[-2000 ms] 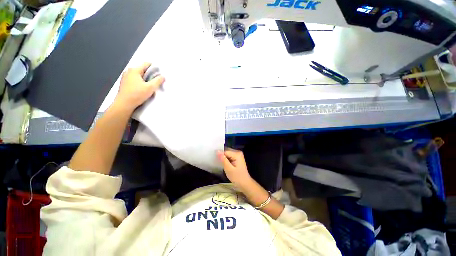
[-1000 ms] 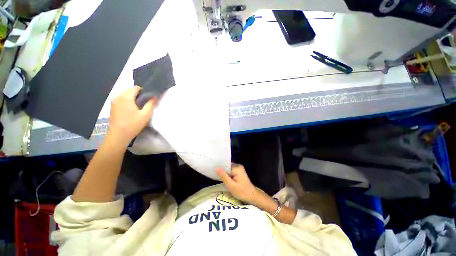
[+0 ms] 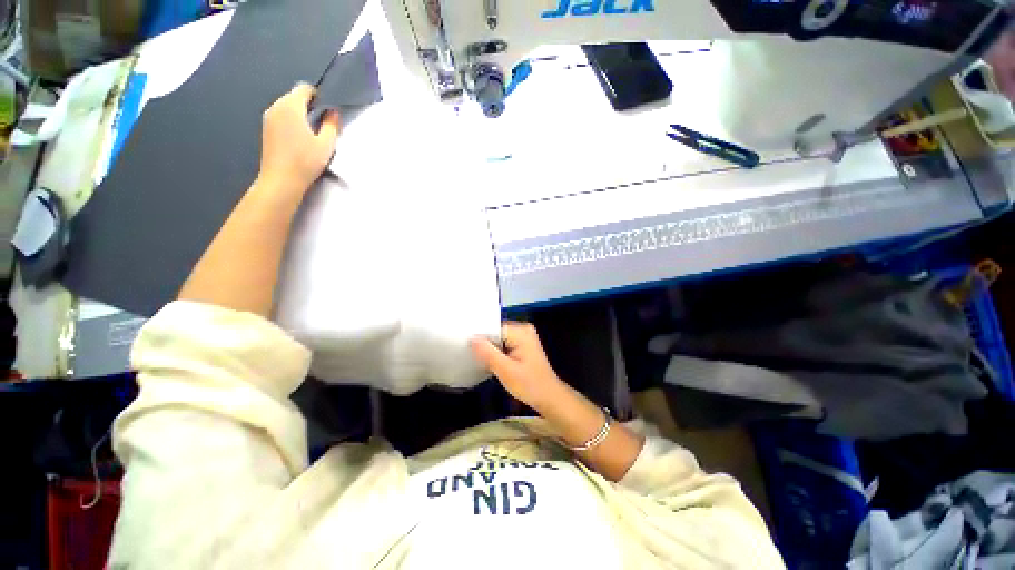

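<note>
A cut fabric panel (image 3: pixel 390 256), pale face up, lies over the table's front edge and hangs toward my lap. My left hand (image 3: pixel 298 139) pinches its upper left part, where a dark grey corner is folded over. My right hand (image 3: pixel 518 362) pinches its lower right corner, just below the table edge. The presser foot and needle (image 3: pixel 451 98) are above and behind the panel, under the white sewing machine head (image 3: pixel 668 13). The stack of dark cut panels (image 3: pixel 178 156) lies to the left, partly behind my left forearm.
Thread snips (image 3: pixel 713 146) and a smartphone (image 3: pixel 629 76) lie right of the needle. A ruler strip (image 3: pixel 712 228) runs along the front edge. Grey fabric pieces (image 3: pixel 857 356) are heaped at lower right by a blue crate (image 3: pixel 818 490). A red crate (image 3: pixel 84 518) is at lower left.
My left hand has moved up and away from me, carrying the fabric's far left part toward the dark stack. The panel is spread longer. My right hand keeps its hold on the lower corner.
</note>
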